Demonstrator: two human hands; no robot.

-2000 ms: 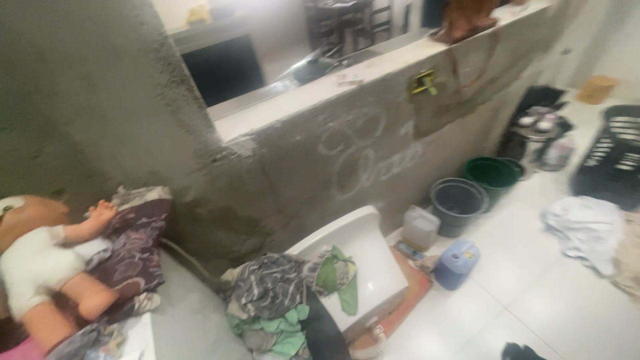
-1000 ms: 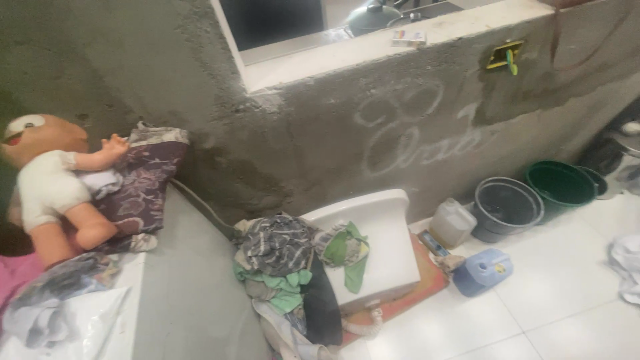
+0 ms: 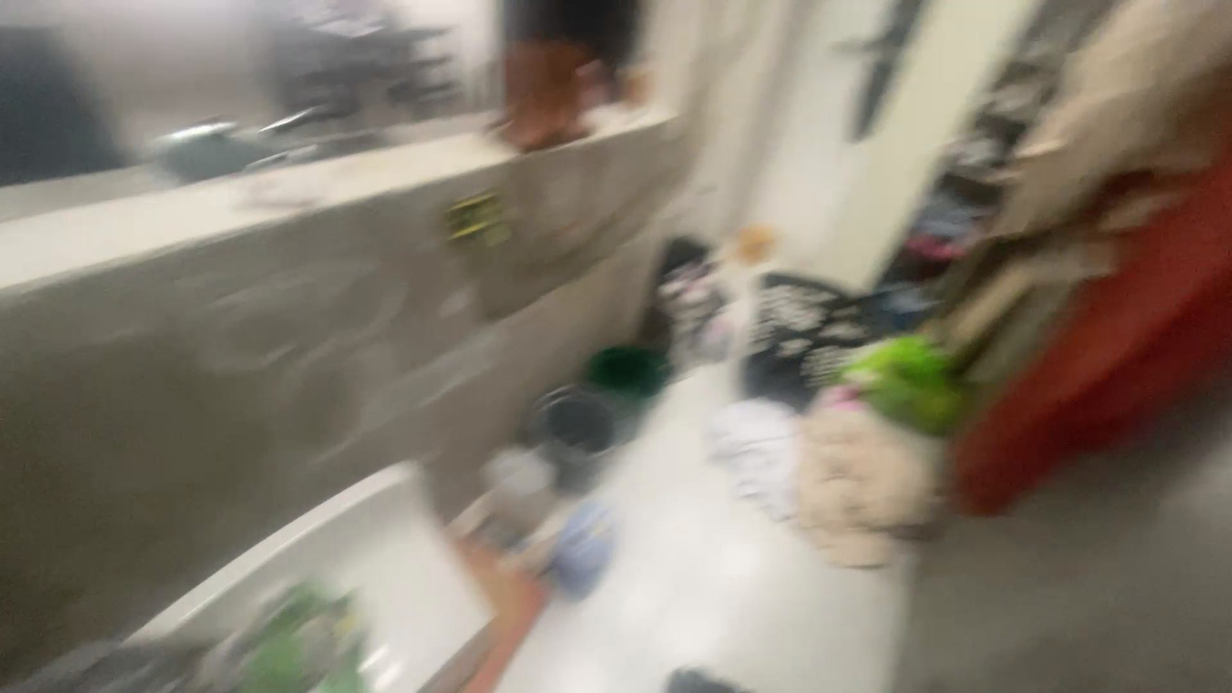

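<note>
Neither my left hand nor my right hand is in the head view, which is badly blurred. At the lower left a white basin (image 3: 414,549) has a green cloth (image 3: 289,650) lying in it. Beside it on the floor are a translucent plastic jug (image 3: 520,476) and a blue plastic container (image 3: 582,549). Behind them, against the grey wall, stand a dark bucket (image 3: 576,423) and a green bucket (image 3: 628,371). What my hands hold or touch is hidden.
A low rough wall (image 3: 241,375) with a pale ledge (image 3: 366,183) runs along the left. White cloth (image 3: 756,448) and beige cloth (image 3: 861,481) lie on the tiled floor near a black basket (image 3: 799,337) and a bright green item (image 3: 910,380). A red panel or cloth (image 3: 1107,346) slants at right.
The view has swung far to the right. The doll and the patterned cloth seen at the left before are out of view, and the red thing has come in at the right.
</note>
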